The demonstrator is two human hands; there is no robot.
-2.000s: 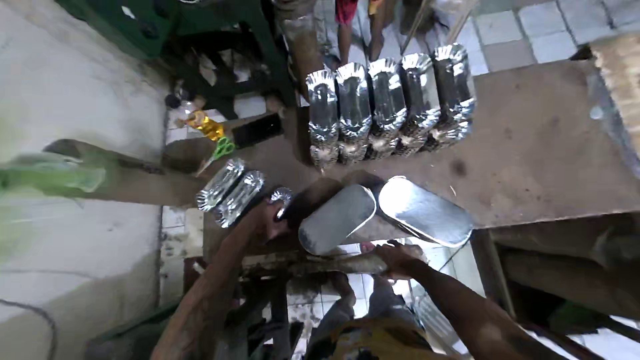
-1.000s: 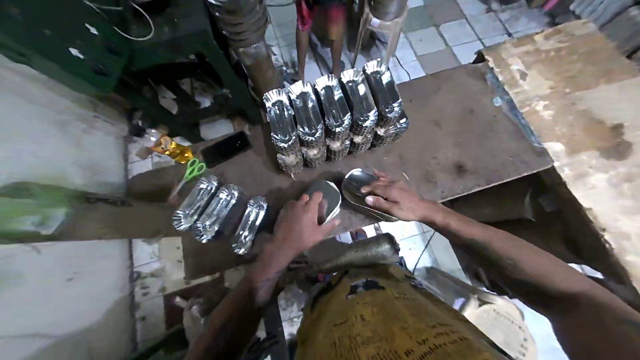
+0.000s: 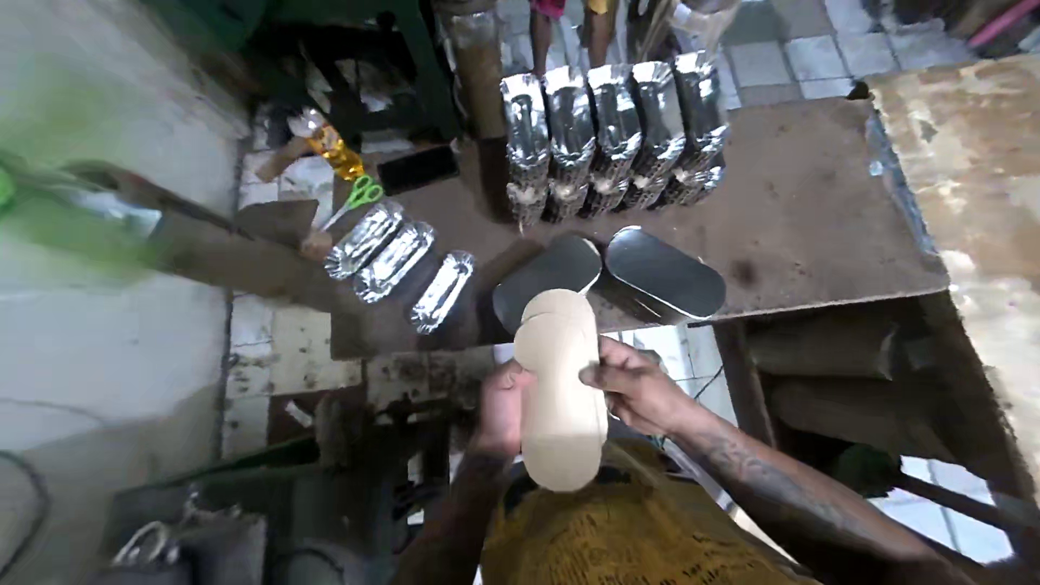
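My left hand and my right hand grip opposite sides of a stack of pale oval pieces, perhaps card, held in front of my body at the table's near edge. The top piece is offset from those under it. Just beyond, two stacks of dark, round-ended oval pieces lie on the table, one at left and one at right. Three separate silver foil trays lie farther left. Several tall stacks of foil trays stand side by side behind the dark stacks.
Green-handled scissors, a black phone-like slab and a bottle with yellow-orange liquid are at the table's back left. A worn board borders the brown table at right. Another person's legs show beyond the table.
My hands have moved from the two dark stacks, where they rested a second ago, back toward my body. They now hold the pale stack, not visible in the earlier frames.
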